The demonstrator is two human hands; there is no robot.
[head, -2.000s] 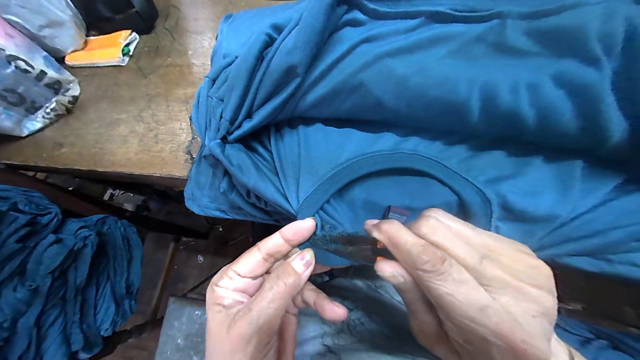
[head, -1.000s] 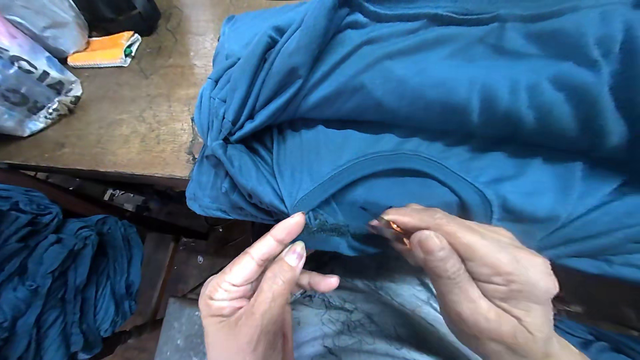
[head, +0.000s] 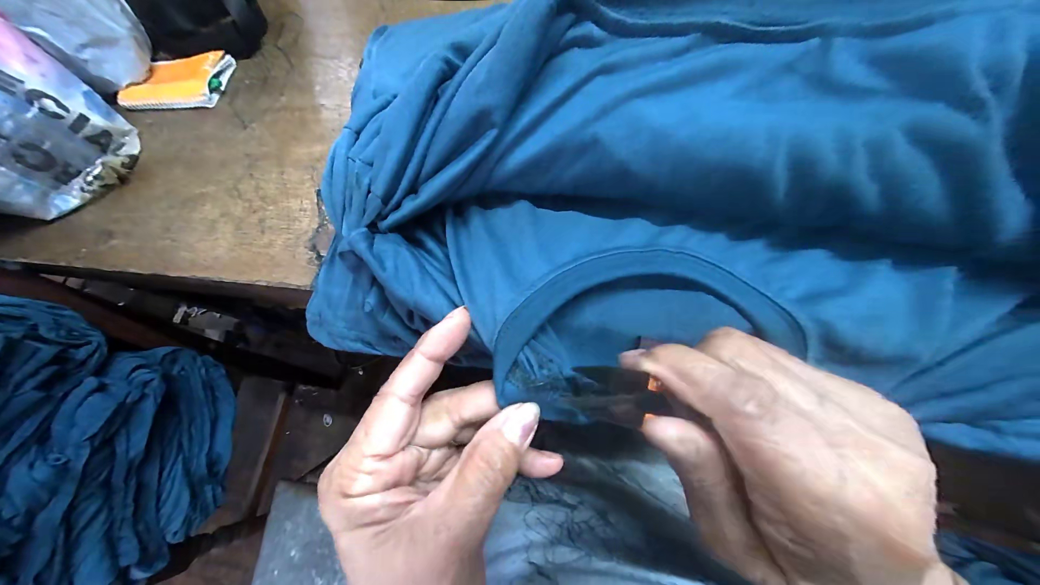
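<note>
A blue knit garment (head: 691, 146) lies bunched over the table's near edge, its ribbed neckband (head: 650, 264) curving toward me. My left hand (head: 439, 455) pinches the left end of the neckband between thumb and a finger, with the index finger raised. My right hand (head: 788, 447) holds a small dark tool with orange parts (head: 617, 394), perhaps thread snips; its blurred front end points at the pinched fabric. Most of the tool's handle is hidden by my fingers.
On the wooden table (head: 219, 187) are a printed plastic bag (head: 57, 138), an orange cloth-like item (head: 179, 80) and a black object (head: 203, 24). More blue fabric (head: 122, 455) is piled at lower left. Loose dark threads lie on the pale cloth (head: 577, 520) below my hands.
My left hand, apart from the neckband one second ago, now pinches it. The tool, mostly hidden in my right hand then, now extends toward the left hand.
</note>
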